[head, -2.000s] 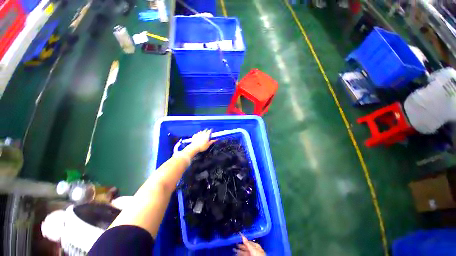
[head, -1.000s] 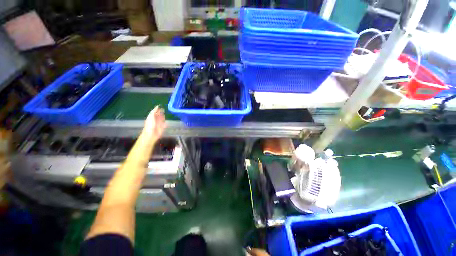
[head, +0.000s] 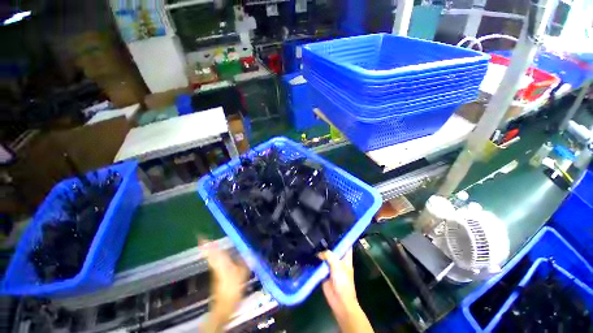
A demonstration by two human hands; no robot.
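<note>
A blue perforated basket, heaped with black corded units, is in front of me, turned at an angle over the green conveyor's near edge. My right hand grips its near right rim, thumb over the inside; the fingers underneath are hidden. My left hand is blurred, beside the basket's near left side, with its fingers apart and nothing seen in it. Whether it touches the basket is unclear.
Another filled blue basket stands at left on the conveyor. Stacked empty baskets stand at back right. A slanted pale post, a white fan and a blue tote holding black units are at right.
The view has come closer to the conveyor. The middle basket, square on the conveyor before, is now turned. My right hand has come up onto its rim; my left hand is lower, beside it.
</note>
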